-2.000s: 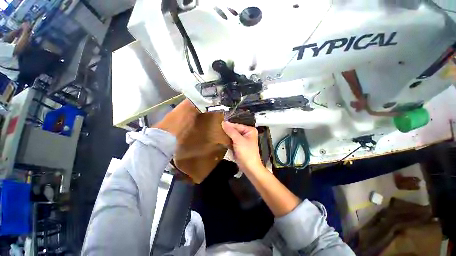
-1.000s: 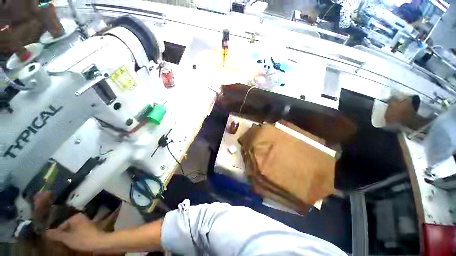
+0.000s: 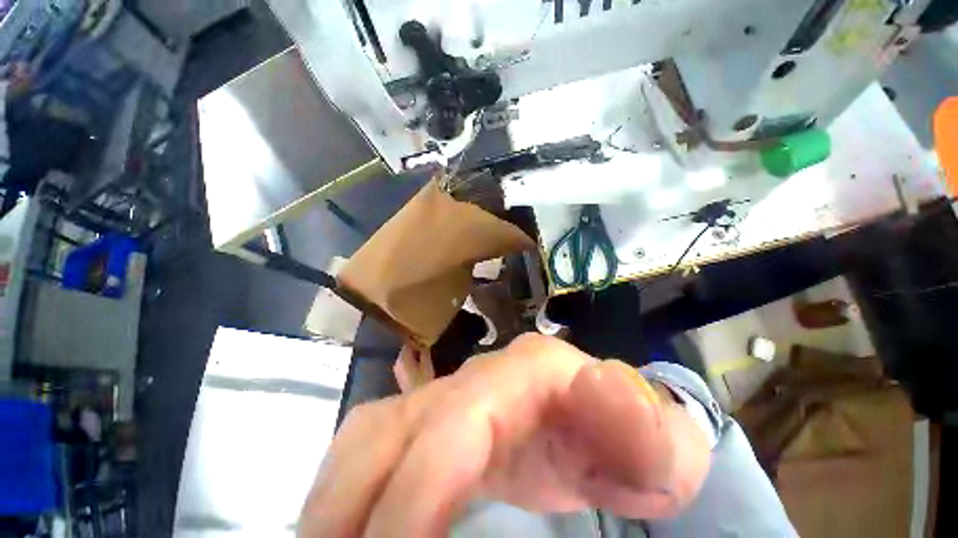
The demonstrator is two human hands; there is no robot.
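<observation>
A tan-brown bag piece [image 3: 420, 257] hangs, partly folded, from the needle area [image 3: 446, 137] of the white sewing machine [image 3: 588, 53]. Its upper tip is at the presser foot; I cannot tell whether it is clamped. My left hand [image 3: 414, 370] shows only as a few fingers on the piece's lower corner, seemingly gripping it; the rest is hidden. My right hand [image 3: 515, 436] is large and blurred, close to the camera and away from the piece. Its fingers are curled, and what is inside them is hidden.
Green-handled snips [image 3: 584, 252] lie on the machine table's front edge, right of the piece. A green bobbin [image 3: 795, 153] sits under the machine head. A pale side table [image 3: 284, 147] and white board [image 3: 257, 431] stand left. Brown pieces [image 3: 840, 431] are stacked lower right.
The view has swung back from the right-hand stack to the needle. My right hand has left the needle area and come up towards the camera. My left hand is now at the piece's lower corner.
</observation>
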